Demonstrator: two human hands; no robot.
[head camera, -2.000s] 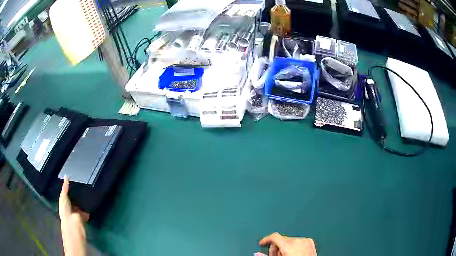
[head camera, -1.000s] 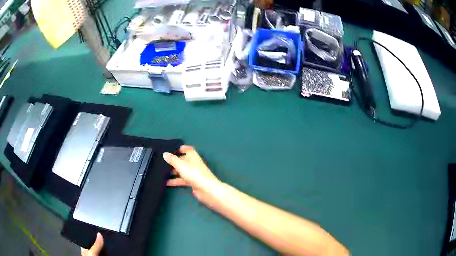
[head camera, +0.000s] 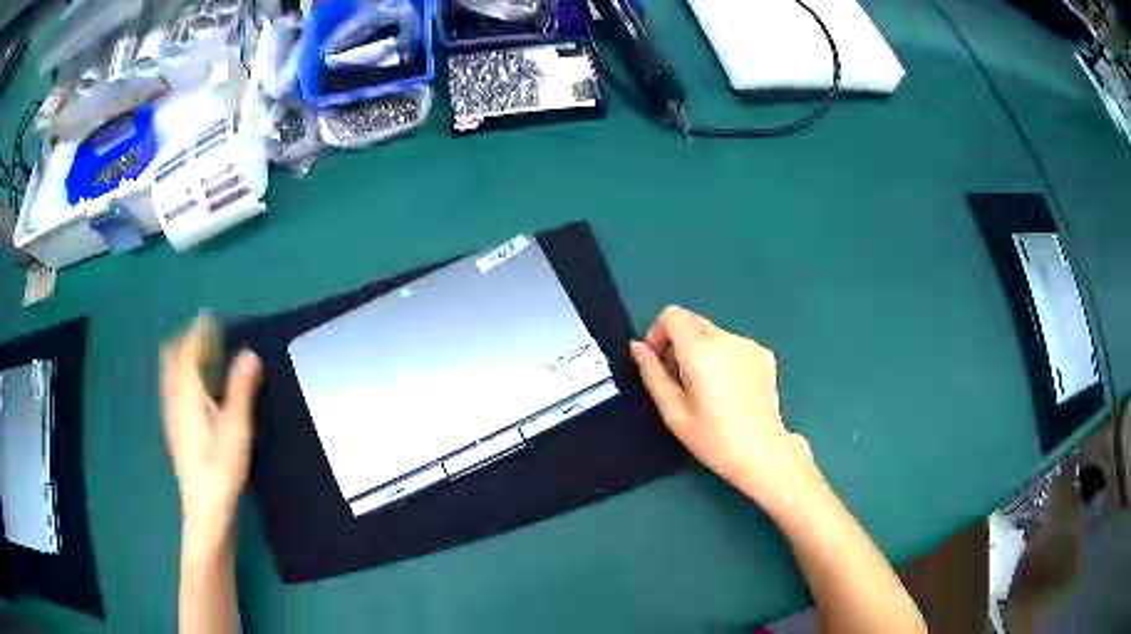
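Note:
A slim silver laptop (head camera: 453, 378) lies flat and tilted on the black foam work mat (head camera: 372, 545) in front of me. Its hinge strip faces my side, and a small pale label is at its far edge. My right hand (head camera: 726, 403) is at the mat's right edge, with thumb and fingers pinching the edge. My left hand (head camera: 211, 409) is blurred, beside the mat's left edge, with thumb and fingers apart and nothing seen in it.
A second laptop (head camera: 27, 458) lies on a mat at far left, another (head camera: 1058, 316) at far right. At the back are a blue parts bin (head camera: 366, 50), a screw tray (head camera: 521, 84), a label sheet (head camera: 211, 192), a black electric screwdriver (head camera: 639, 56) and white foam (head camera: 806, 43).
The mat with its laptop has moved right from the left-hand row and turned, now lying before me. The view has swung right. My left hand has come away from the mat's near edge.

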